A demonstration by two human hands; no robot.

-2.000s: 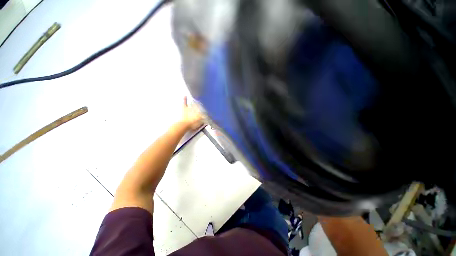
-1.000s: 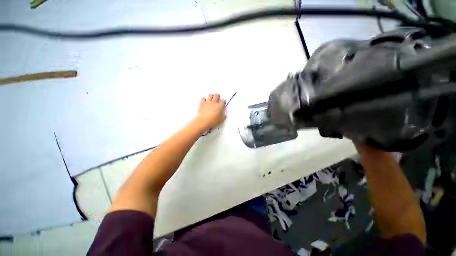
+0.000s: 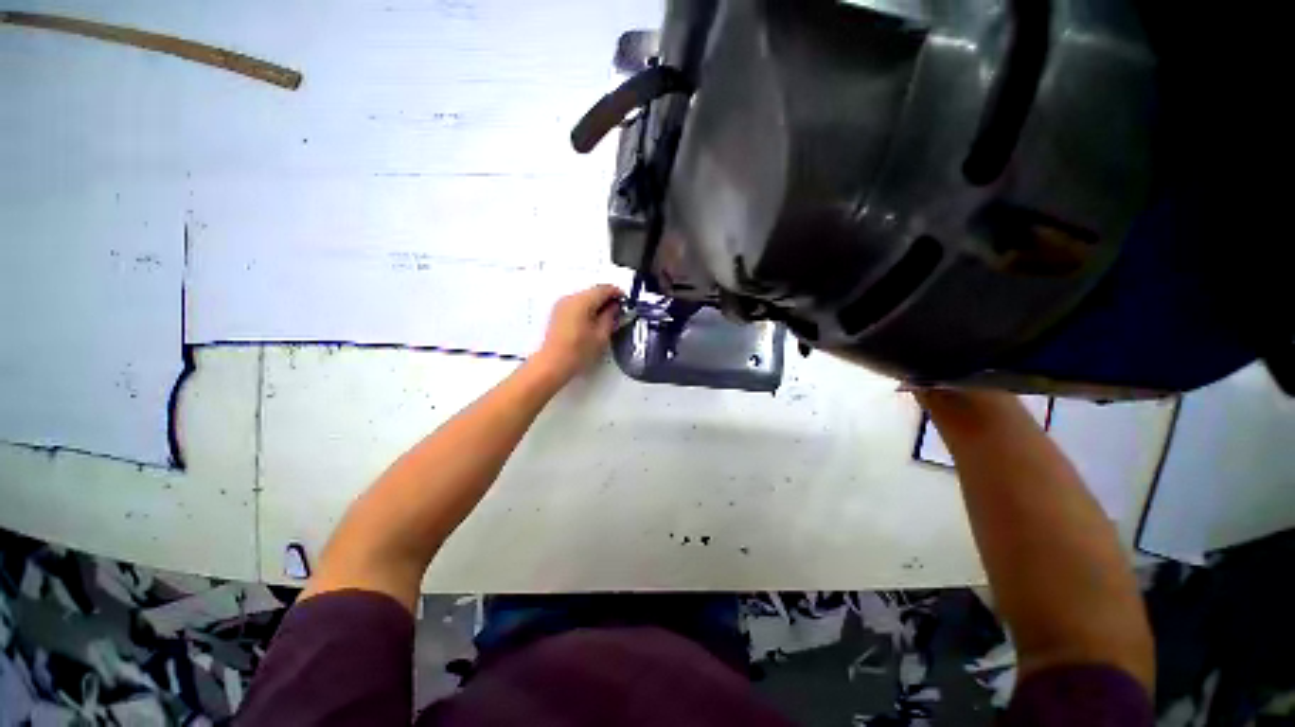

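The cloth cutting machine (image 3: pixel 909 171) fills the upper right, its dark, shiny motor body close to the camera. Its flat grey base plate (image 3: pixel 703 352) lies on the table by the edge of the lay. My left hand (image 3: pixel 580 330) is beside the blade area at the base plate's left corner, fingers bent; whether it holds anything is unclear. My right forearm reaches up under the motor, and the motor hides my right hand. The white paper marker (image 3: pixel 398 256) tops the lay, with a dark cut edge running left from my left hand.
A thin brown wooden strip (image 3: pixel 171 51) lies on the marker at the upper left. White-topped cut pieces (image 3: pixel 1221 469) with dark edges are at the right. A small white-topped scrap (image 3: pixel 297 560) lies near the front edge of the table (image 3: pixel 469 547). Scraps cover the floor (image 3: pixel 852 639).
The view has turned and shifted. The motor body again fills the upper right, and the power cable is no longer seen. My left hand is now close beside the base plate.
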